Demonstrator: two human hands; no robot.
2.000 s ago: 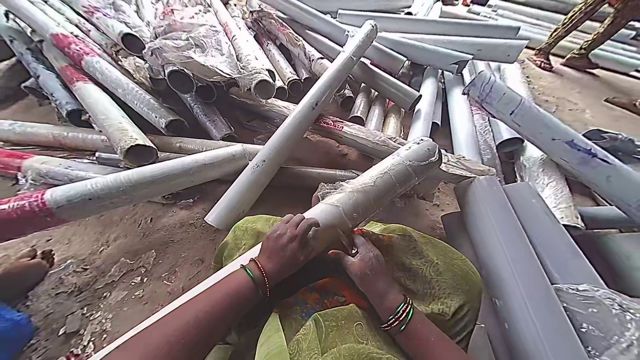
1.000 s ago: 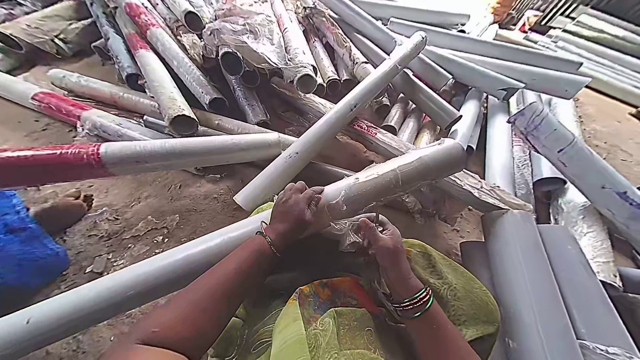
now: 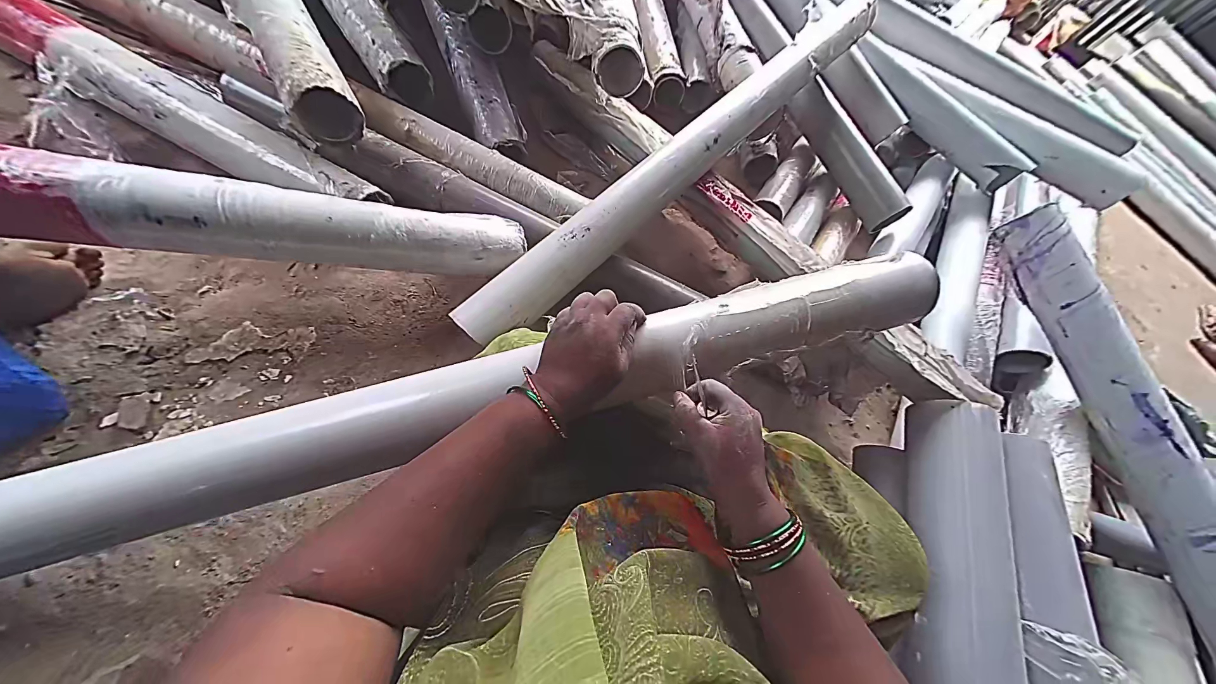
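Observation:
A long light grey plastic pipe [image 3: 313,437] lies across my lap, from the lower left edge up to the right. Clear wrapping clings to its far part. My left hand [image 3: 591,350] grips the pipe near its middle, with the knuckles on top. Just to the right and below the pipe, my right hand [image 3: 720,427] pinches a thin dark piece, perhaps a small tool, beside a strand of the wrap; its exact kind cannot be told. Beyond my hands another grey pipe [image 3: 655,190] rests at a slant.
A red-ended pipe [image 3: 285,218] points in from the left. Many wrapped pipes are piled ahead, split grey pipes [image 3: 964,532] lie at right, and a marked pipe [image 3: 1107,351] leans beyond them. Another person's foot [image 3: 85,266] and blue cloth [image 3: 24,394] show at left.
A second ago loose film hung at my right hand, below the pipe; now a thin strand runs there. My left hand still holds the pipe. The view has shifted.

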